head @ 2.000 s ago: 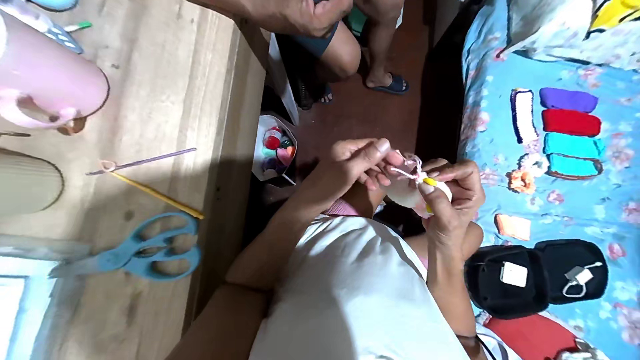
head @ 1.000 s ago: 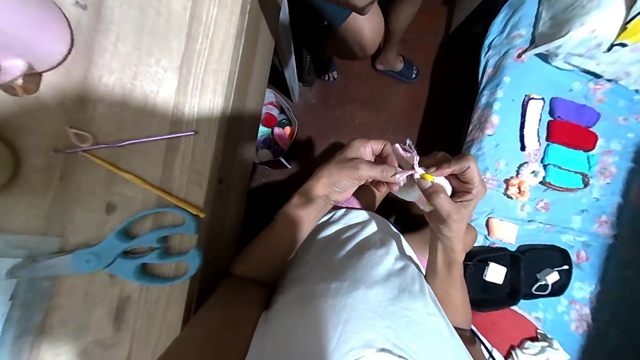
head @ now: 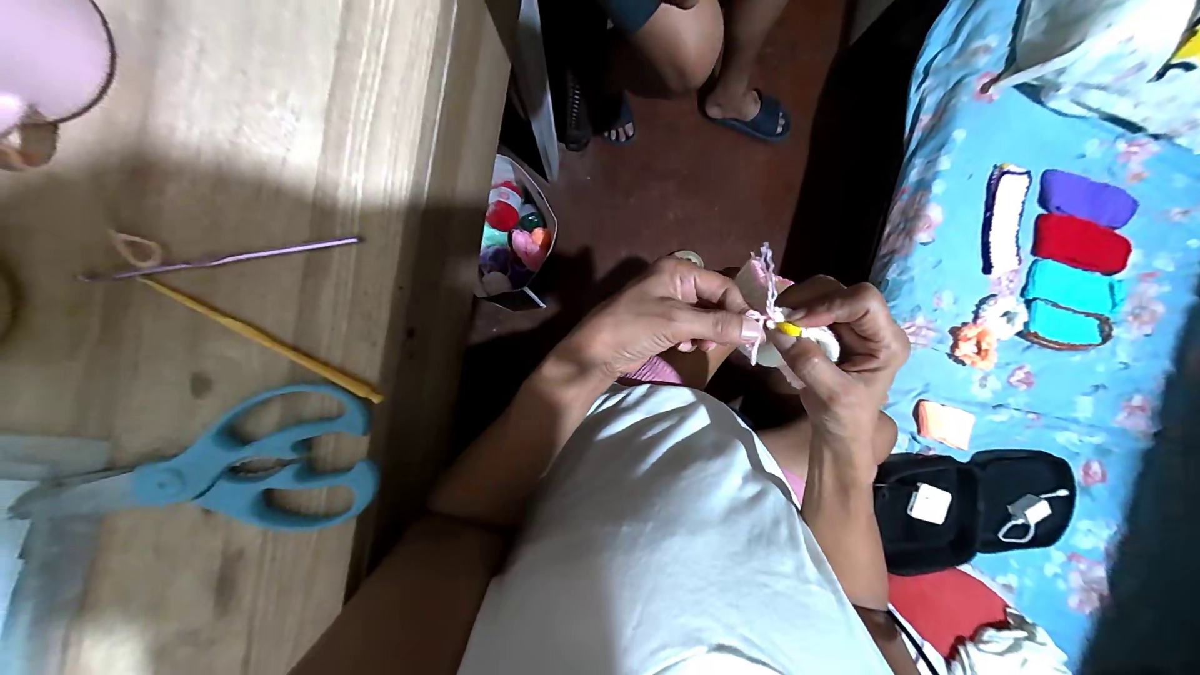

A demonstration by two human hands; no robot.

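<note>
Above my lap, my left hand [head: 675, 319] pinches pale pink yarn [head: 756, 323] between thumb and fingers. Close against it, my right hand [head: 844, 347] holds a small white and pink piece of yarn work [head: 823, 343], with a small yellow piece [head: 789, 329] at its thumb tip. Loose pale strands [head: 769, 281] stand up between both hands. On the wooden table at the left lie blue-handled scissors [head: 253, 469], a yellow crochet hook [head: 272, 345] and a thin purple stick [head: 253, 255] with a small peach loop [head: 136, 249] by it.
A pink container [head: 52, 56] stands on the table [head: 281, 112]. A box of yarn balls [head: 544, 202] is beside the table. On the floral cloth [head: 1012, 403] at the right lie several knitted pieces [head: 1083, 242] and an unzipped black case [head: 1017, 459]. Another person's legs [head: 675, 47] are at the top.
My hands stay together at the work; the left one has turned from a raised pose to lie flatter beside the right. The other person's hands have gone out of view. The view has shifted somewhat.
</note>
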